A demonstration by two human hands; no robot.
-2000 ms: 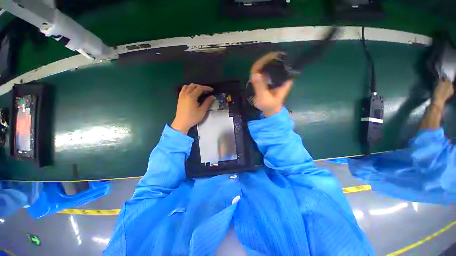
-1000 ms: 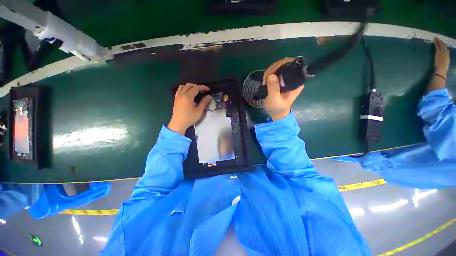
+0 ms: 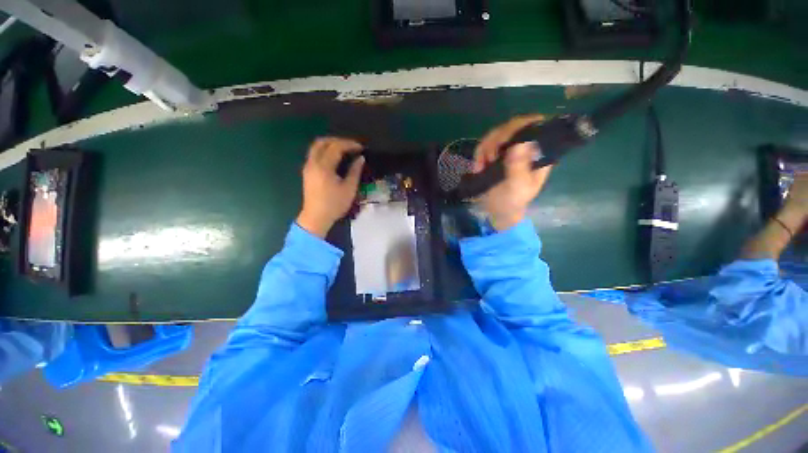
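Observation:
A tablet (image 3: pixel 384 248) with its back open lies in a black carrier tray (image 3: pixel 344 303) in front of me, its circuit board at the far end. My left hand (image 3: pixel 329 184) rests on the tray's far left corner, thumb and fingers bent over the frame. My right hand (image 3: pixel 514 174) is closed around a black electric screwdriver (image 3: pixel 556 142), held tilted with its front end pointing left and down over a round dotted dish (image 3: pixel 458 166) right of the tray. The screwdriver's tip cannot be made out. The screwdriver and hand partly hide the dish.
A black controller box (image 3: pixel 663 228) with a white band lies at the right. Another tray with a tablet (image 3: pixel 42 221) lies at the left. A white rail (image 3: pixel 425 78) and white arm (image 3: pixel 133 64) border the belt, which carries more trays. Another person's hand (image 3: pixel 791 212) is at far right.
The screwdriver has swung from nearly end-on to a side view, its front end left over the dish. The other person's hand has come nearer, beside a tray. Trays on the belt show further into view.

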